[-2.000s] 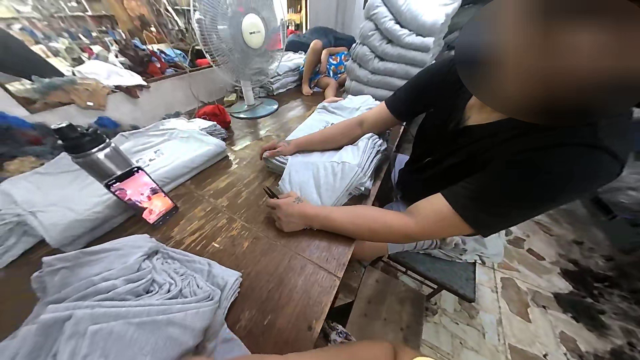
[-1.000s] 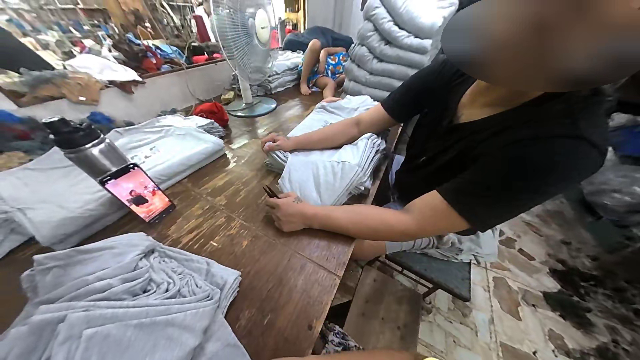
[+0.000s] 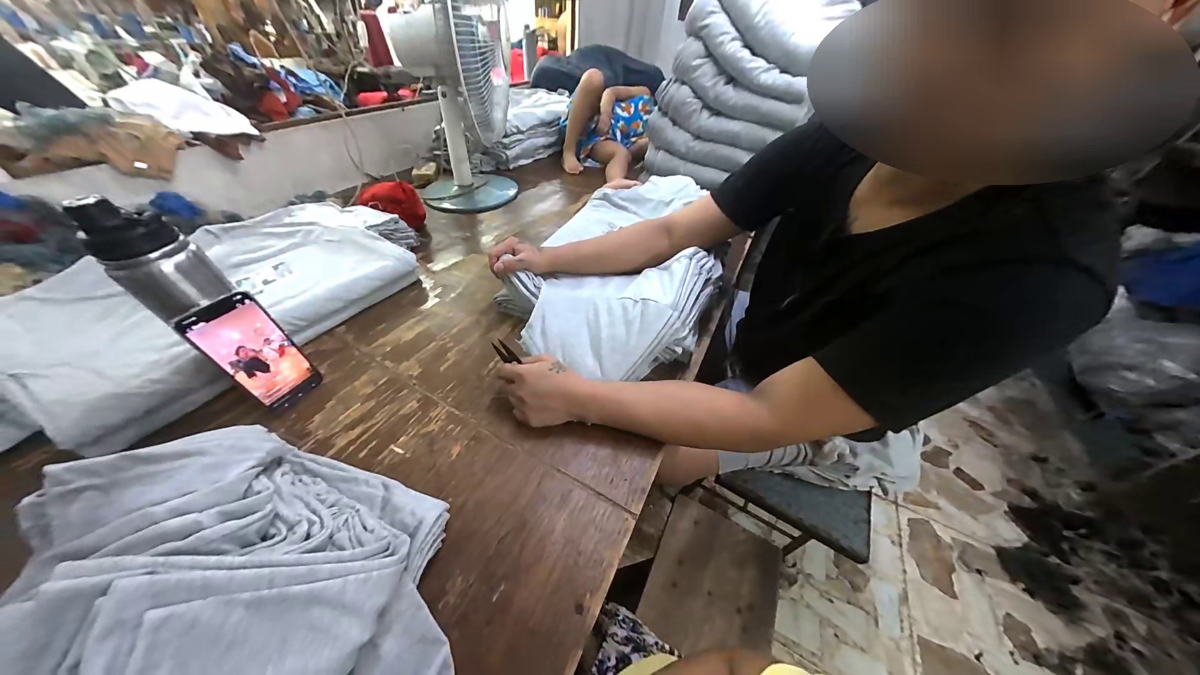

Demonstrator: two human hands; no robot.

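Neither my left hand nor my right hand is in view; a small strip of skin with yellow cloth (image 3: 717,662) shows at the bottom edge. Nearest to me on the left lies a stack of folded grey fabric pieces (image 3: 225,572) on the worn wooden table (image 3: 525,544). Across the table corner, a co-worker in a black T-shirt (image 3: 937,281) rests one hand (image 3: 517,257) on a pile of light grey garments (image 3: 600,328). The co-worker's other hand (image 3: 544,390) lies on the table, holding a dark pointed tool (image 3: 506,352), perhaps thread snips.
A lit phone (image 3: 251,352) leans on a steel bottle (image 3: 164,272) beside folded grey fabric (image 3: 319,272). Farther back are a standing fan (image 3: 459,122), a red cloth item (image 3: 394,202), a seated person's legs (image 3: 586,122) and stacked grey bundles (image 3: 731,89). A dark stool (image 3: 806,511) stands below right.
The picture on the phone screen has changed. Less of the skin at the bottom edge shows now. The co-worker's hands stay in about the same places.
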